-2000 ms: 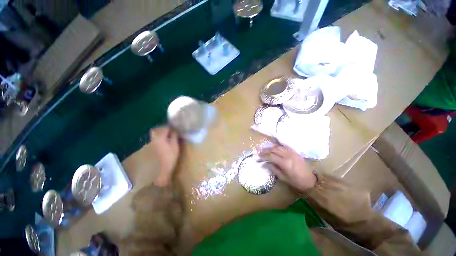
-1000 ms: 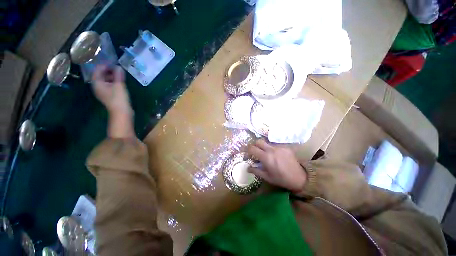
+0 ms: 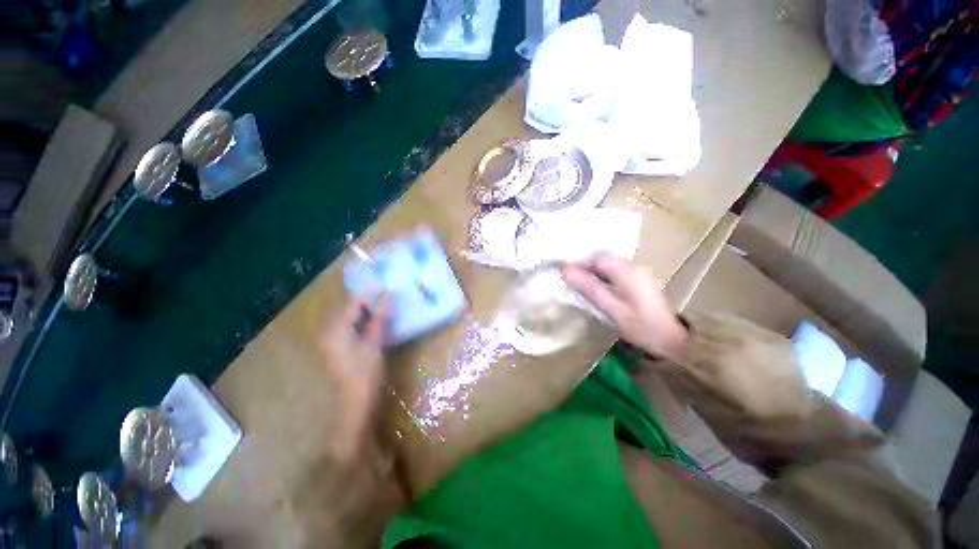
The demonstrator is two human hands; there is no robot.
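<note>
My left hand (image 3: pixel 360 341) holds a pale blue-grey pegged plate (image 3: pixel 417 287) by its near left edge, over the bench beside the conveyor. Short pins stand on the plate and no disc is on it. My right hand (image 3: pixel 626 300) grips a round gold-coloured piece (image 3: pixel 550 313) by its rim, tilted and blurred. Glittering scraps (image 3: pixel 462 375) lie between and below the hands. Beyond my right hand lie a gold ring (image 3: pixel 501 174), a rimmed dish (image 3: pixel 558 180) and another ornate-rimmed piece (image 3: pixel 498 232).
White wrapping (image 3: pixel 644 91) is heaped at the bench's far end. The green conveyor (image 3: pixel 285 214) on the left carries gold discs (image 3: pixel 356 54) and pegged plates (image 3: pixel 457 24). An open carton (image 3: pixel 837 263) with white bundles stands right. Another person's green clothing (image 3: pixel 853 107) shows upper right.
My left hand has come back from the conveyor to the bench with the pegged plate. My right hand has lifted and tilted the round piece that lay on the bench.
</note>
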